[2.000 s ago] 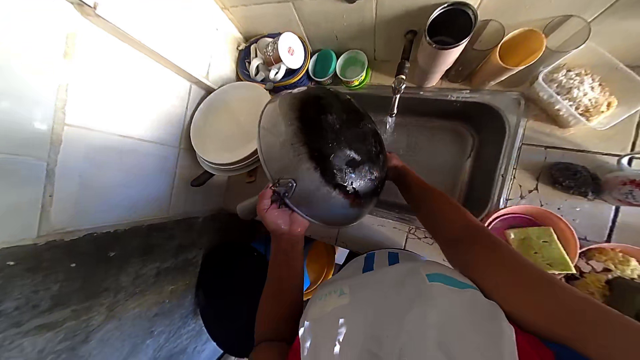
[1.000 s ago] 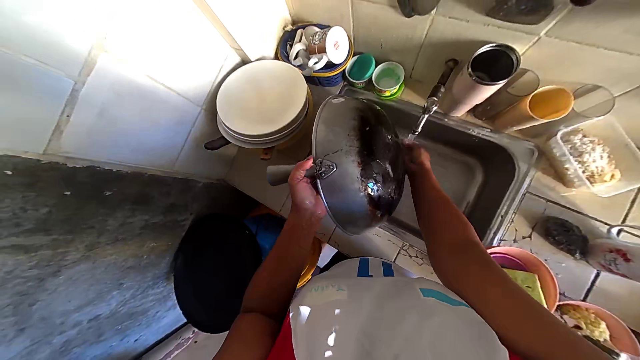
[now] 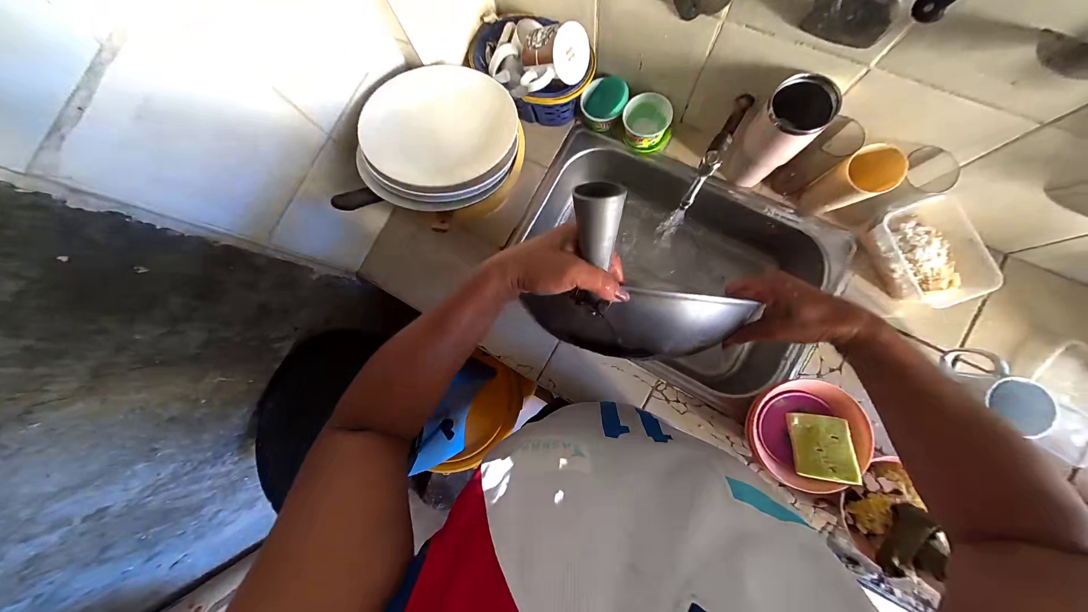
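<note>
My left hand [image 3: 565, 268] is closed round the lower part of the grey handle of a metal wok [image 3: 671, 323], beside its bracket. My right hand [image 3: 790, 308] grips the far right rim. The wok is tilted on edge over the near side of a stainless steel sink [image 3: 829, 246]; its outer side faces me and its inside is hidden. Behind it, water runs from the tap [image 3: 718, 144] into the sink, not onto the part of the wok that shows.
Stacked plates [image 3: 438, 127] and a blue basket of cups [image 3: 552, 110] stand left of the sink. Behind are green tubs [image 3: 648, 119] and tall tumblers [image 3: 778, 132]. To the right are a plastic container [image 3: 973, 263] and pink bowls [image 3: 858, 416] with a yellow-green sponge.
The wok has turned: its blackened base faced up before, and now it stands on edge with the handle pointing up. My right hand has moved from near the tap to the right rim.
</note>
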